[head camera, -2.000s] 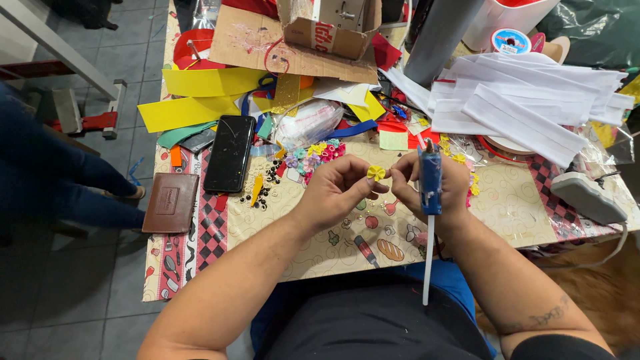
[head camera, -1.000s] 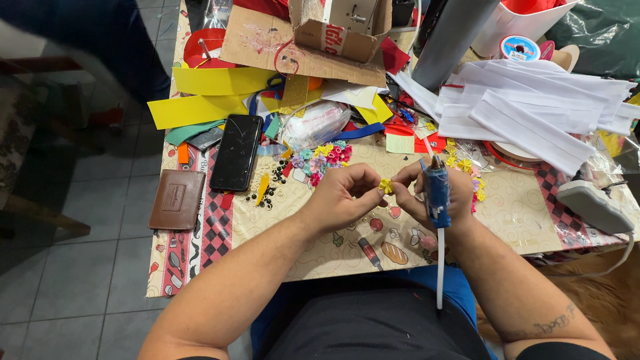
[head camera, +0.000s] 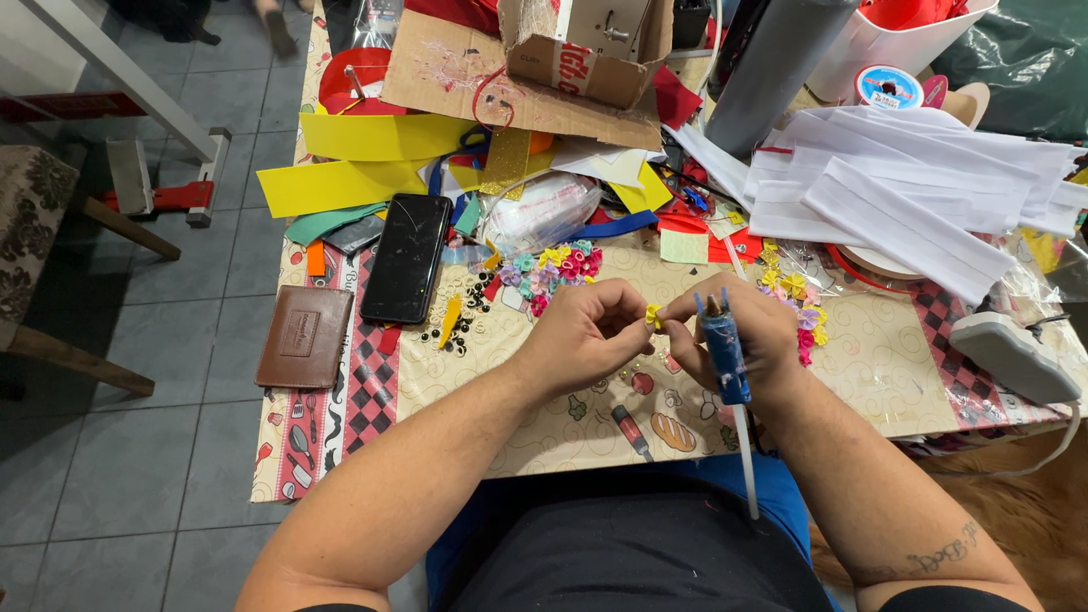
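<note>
Between the fingertips of my left hand and my right hand is a small yellow fabric flower, touched by both. My right hand also holds a blue glue gun, its nozzle pointing away from me and a white glue stick sticking out of its rear. Beyond my left hand lies a pile of small coloured flowers, with black beads to its left. More small flowers lie just beyond and right of my right hand.
A black phone and a brown leather wallet lie at left. Yellow strips and a cardboard box stand farther back. White fabric strips are heaped at right, above a white power adapter or similar device. A grey cylinder stands behind.
The yellow flower, seen face-on between my fingertips two seconds ago, is now turned more edge-on. The legs of a person at the left have moved away toward the top.
</note>
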